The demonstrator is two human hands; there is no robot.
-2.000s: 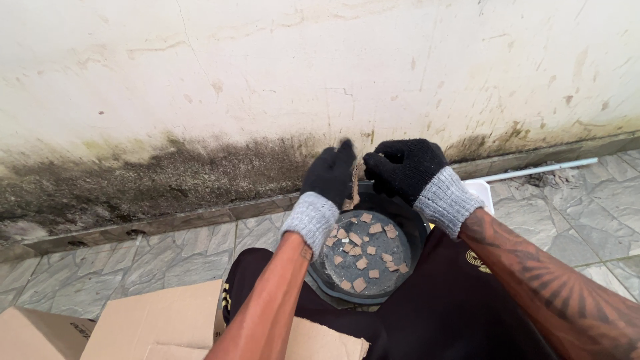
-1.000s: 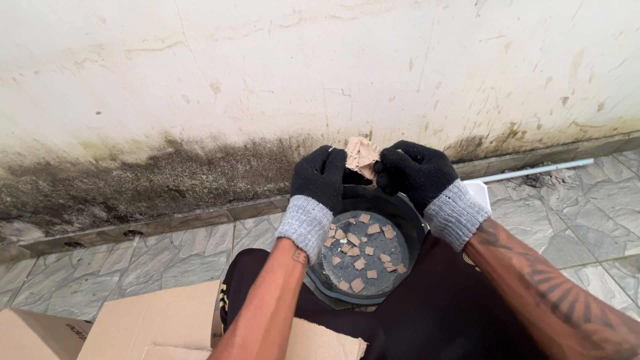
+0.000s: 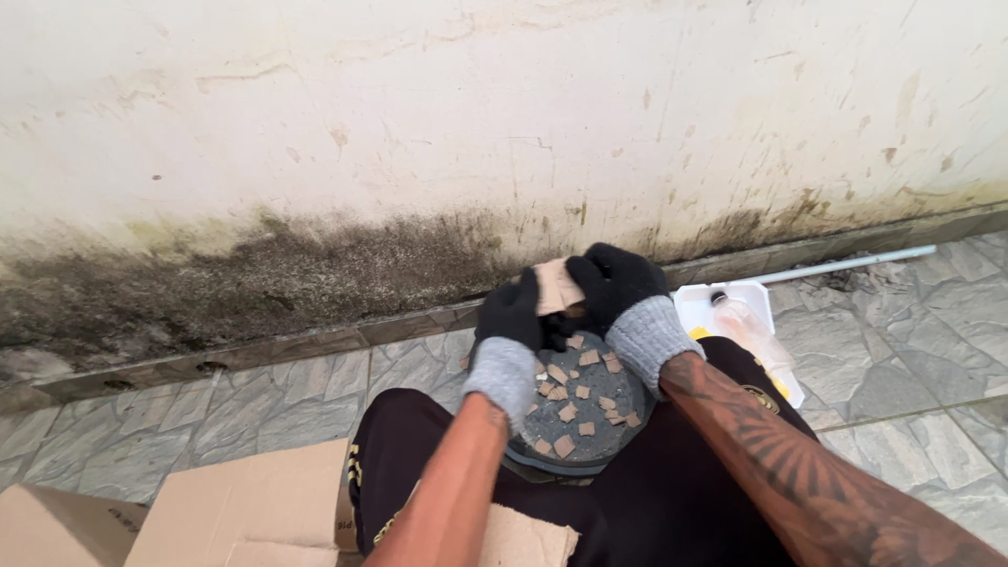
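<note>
Both hands wear black knit gloves with grey cuffs. My left hand point(image 3: 510, 315) and my right hand point(image 3: 618, 287) grip a creased piece of brown cardboard point(image 3: 557, 285) between them, above the far edge of a round dark basin point(image 3: 598, 453). Small torn cardboard squares point(image 3: 568, 412) lie scattered over the grey surface inside the basin, which stands between my knees. The fingertips are partly hidden by the cardboard and slightly blurred.
Cardboard boxes point(image 3: 244, 492) stand at the lower left, and a torn cardboard sheet point(image 3: 524, 539) lies by my lap. A white foam tray point(image 3: 762, 295) with a plastic bottle point(image 3: 744, 323) is at right, near a pale pipe point(image 3: 850, 264). A stained wall point(image 3: 472, 142) rises ahead.
The cardboard piece between my hands has been turned and now shows a flatter face than one second ago. The view has shifted, showing more of the foam tray and bottle.
</note>
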